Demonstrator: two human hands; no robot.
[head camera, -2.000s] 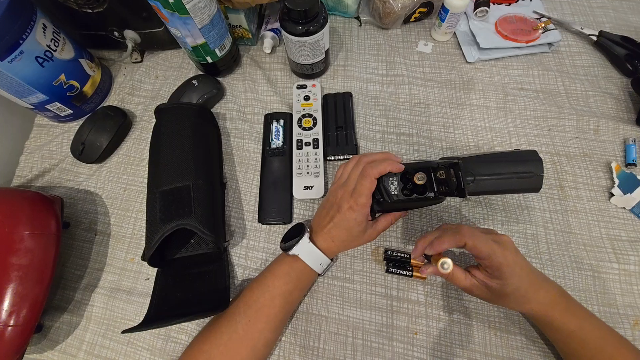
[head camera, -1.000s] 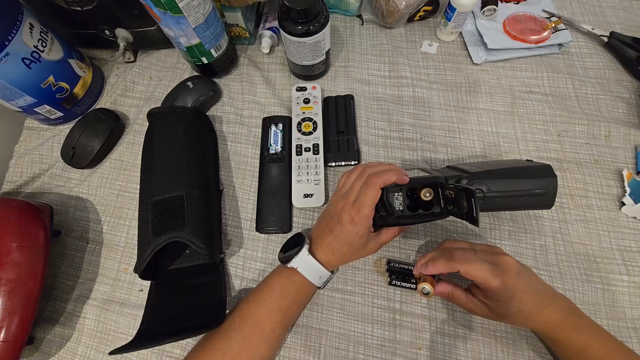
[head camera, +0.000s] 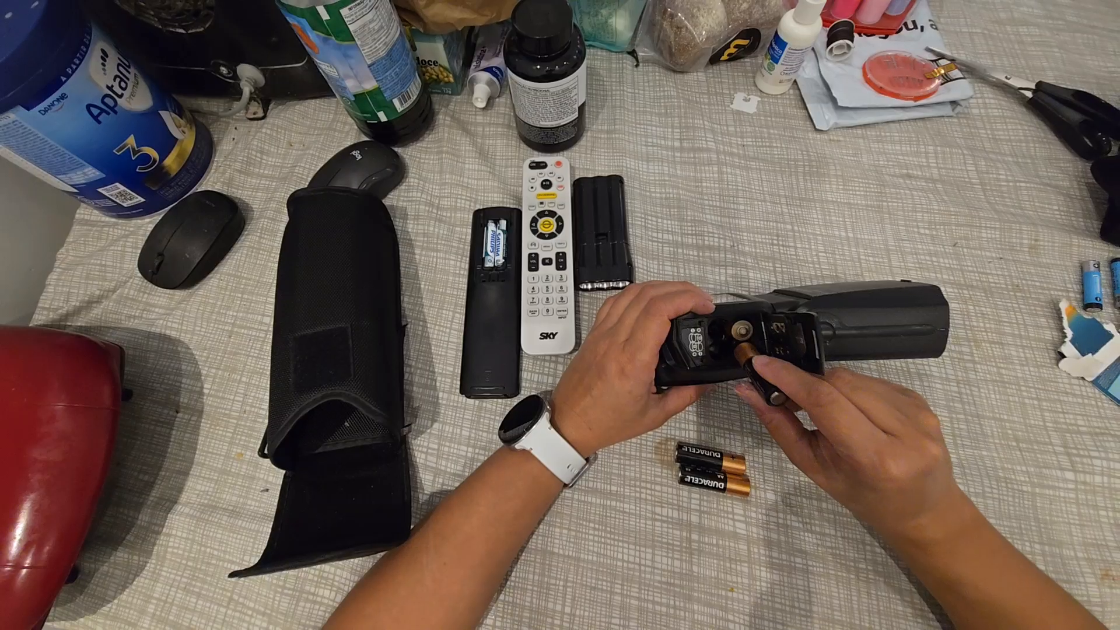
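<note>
My left hand (head camera: 626, 363) grips the end of a black handheld device (head camera: 862, 322), whose battery compartment is uncovered with a battery (head camera: 742, 330) inside. At the compartment's mouth, my right hand (head camera: 840, 429) pinches a black and copper AA battery (head camera: 763, 374) at a tilt. Two Duracell batteries (head camera: 713, 468) lie side by side on the cloth below. Left of my hands are a white Sky remote control (head camera: 548, 262), a black remote (head camera: 492, 350) with two batteries showing in its back, and a black ribbed item (head camera: 602, 232).
A black fabric pouch (head camera: 337, 324) lies at left, near two computer mice (head camera: 191, 239). A red glossy object (head camera: 52, 472) stands at the left edge. Bottles, including a dark one (head camera: 548, 79), line the back. Scissors (head camera: 1063, 109) and blue batteries (head camera: 1091, 285) lie at right.
My right hand has picked up a battery from beside the other two and moved it up to the device's compartment. My left hand still holds the device.
</note>
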